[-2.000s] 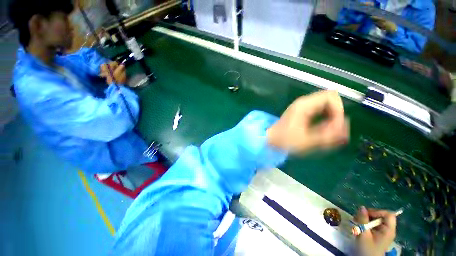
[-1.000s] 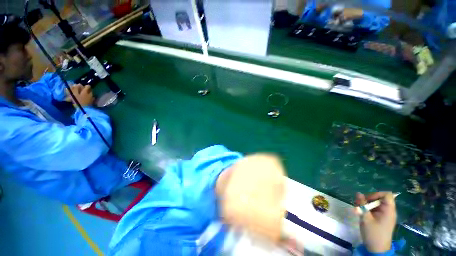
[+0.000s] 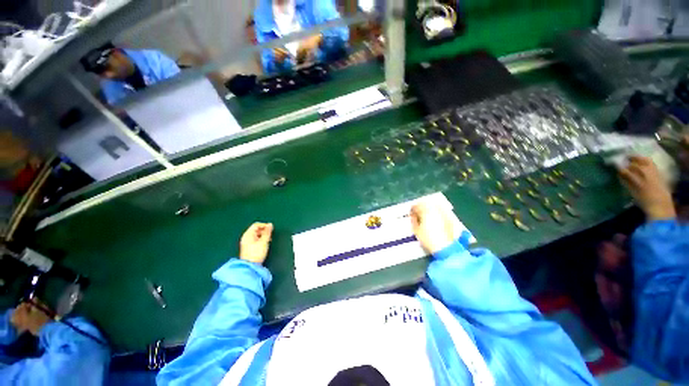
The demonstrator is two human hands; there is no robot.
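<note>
My left hand (image 3: 257,241) is over the green bench, left of the white sheet (image 3: 306,275). Its fingers are curled together; whether they hold something small is too blurred to tell. My right hand (image 3: 432,228) is over the right part of the sheet, closed on a slim pale tool (image 3: 403,217). Only a faint tip of it shows, pointing left; the rest is hidden by the hand. A round gold-yellow piece (image 3: 373,222) lies on the sheet, left of my right hand, above the black stripe (image 3: 363,252).
Partly filled clear tray (image 3: 378,181) behind the sheet; glossier tray (image 3: 529,128) farther right. Loose yellowish crescents (image 3: 529,200) at right, by a neighbour's hand (image 3: 646,185). Two small units (image 3: 279,182) (image 3: 182,210) lie on the green. White-dark tool (image 3: 156,292) at left. Rail (image 3: 227,151) behind.
The view has swung right and down. My left hand has gone from a raised, blurred position to low over the bench left of the sheet. My right hand is now over the sheet.
</note>
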